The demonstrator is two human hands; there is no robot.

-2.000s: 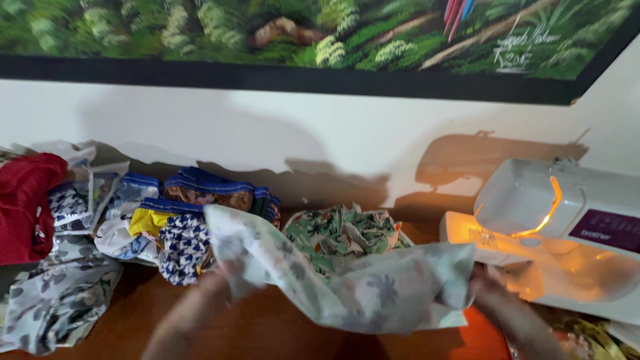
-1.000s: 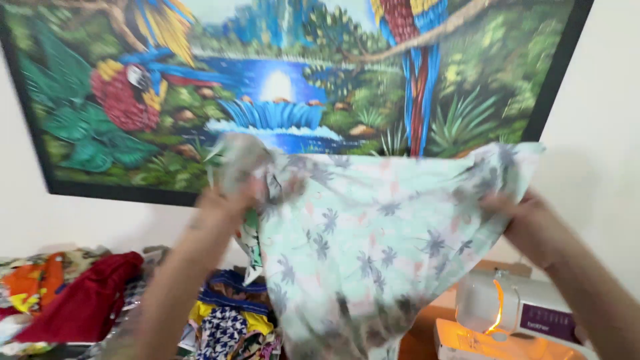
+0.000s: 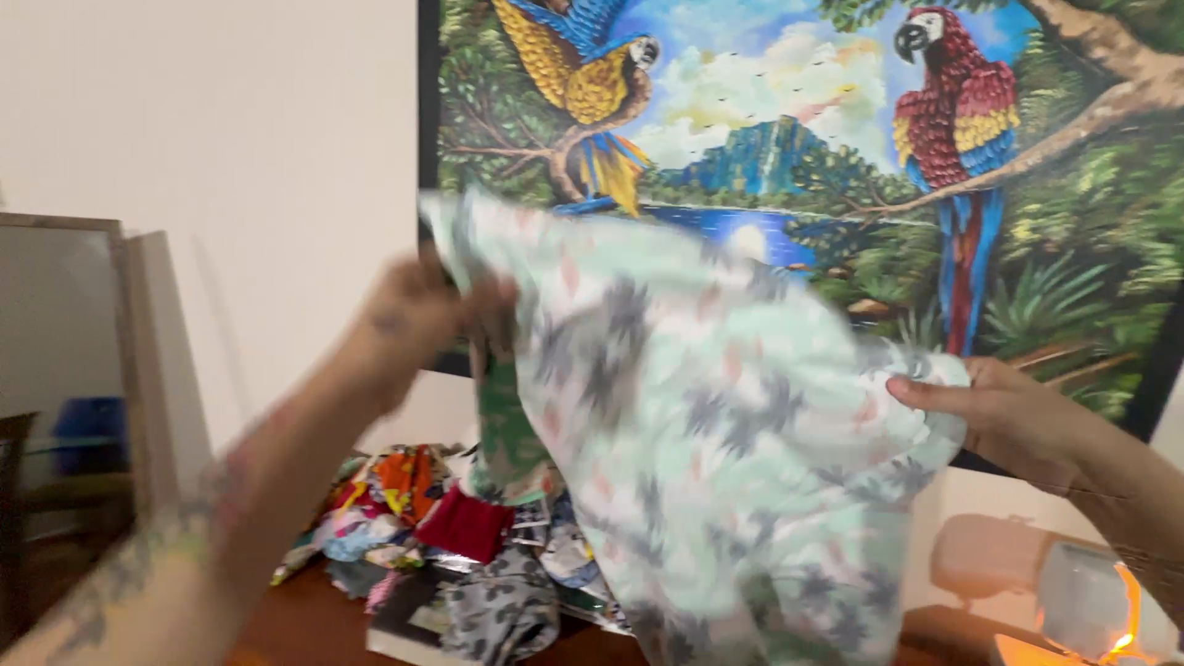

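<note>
A light green and white fabric printed with grey palm trees [image 3: 731, 398] hangs stretched between my hands, in front of the wall. My left hand [image 3: 444, 314], blurred, grips its upper left corner. Below that hand hangs a darker green patterned fabric [image 3: 509, 425], partly hidden behind the pale one; how it is held cannot be told. My right hand [image 3: 999, 407] pinches the right edge of the pale fabric, thumb in front. The lower end of the fabric drops out of view at the bottom.
Behind the fabric hangs a framed parrot painting [image 3: 1064, 231]. Piled fabrics [image 3: 407, 481], a red cloth [image 3: 465, 524] and a grey spotted cloth [image 3: 504, 606] lie on the brown table [image 3: 310, 620]. A lit sewing machine [image 3: 1091, 601] stands at lower right. A framed mirror [image 3: 116, 370] is at left.
Both hands have risen from low over the table with the pale fabric, which was bunched and now hangs down at length. The view has tilted up and turned left.
</note>
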